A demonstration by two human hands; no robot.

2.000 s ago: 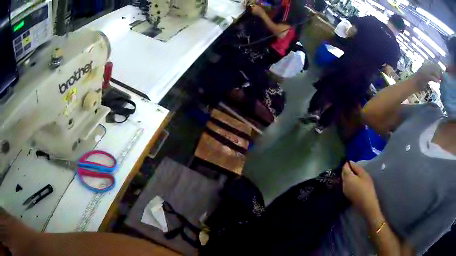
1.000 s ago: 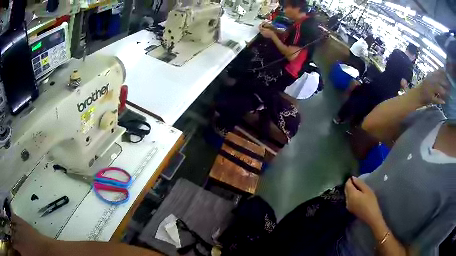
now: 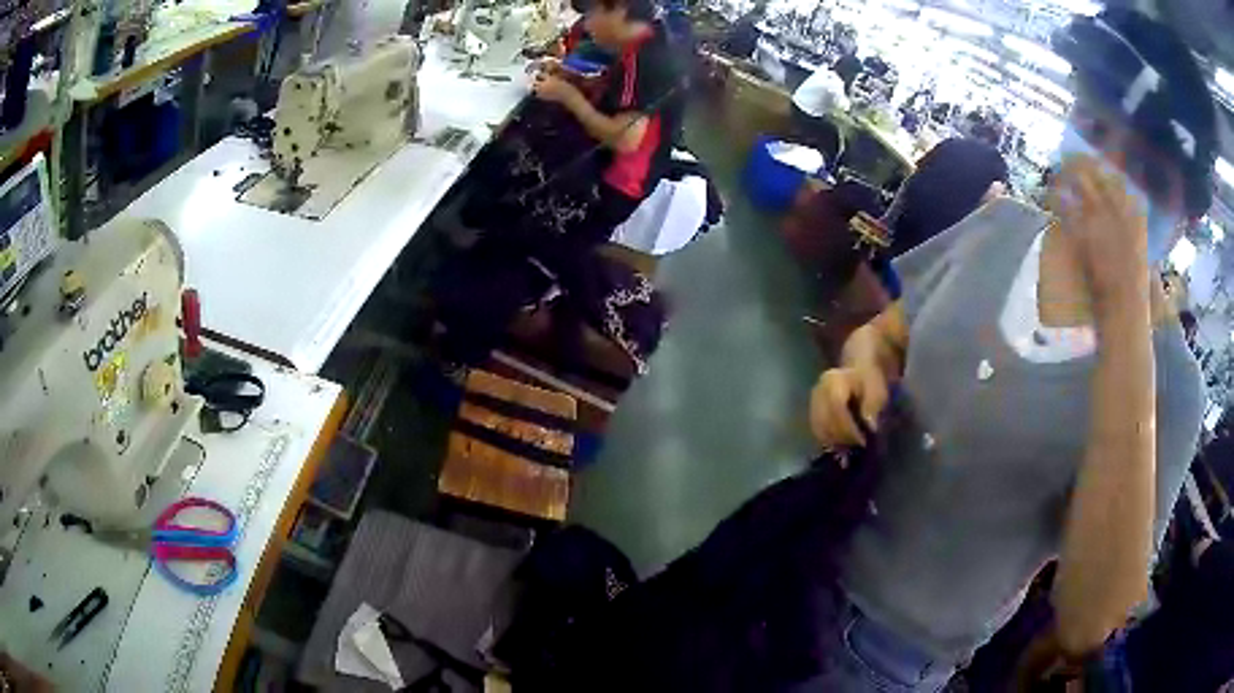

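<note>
A dark, near-black garment stretches from the bottom middle up to a coworker's pinching fingers at the right. Pink-red and blue scissors and small black thread snips lie on the white bed of the off-white brother sewing machine at the left. A blurred sliver of skin at the bottom left corner seems to be my right hand or arm, almost wholly cut off; its fingers do not show. My left hand is out of the picture.
A coworker in a grey top stands close at the right, one hand at a face mask. Black-handled scissors, a wooden stool, a grey surface with white scraps, and a second machine with a seated person beyond are there.
The view has swung right, so the machine and table sit further left. My right forearm has almost left the picture. The coworker shows more fully, and the hand holding the cloth is higher.
</note>
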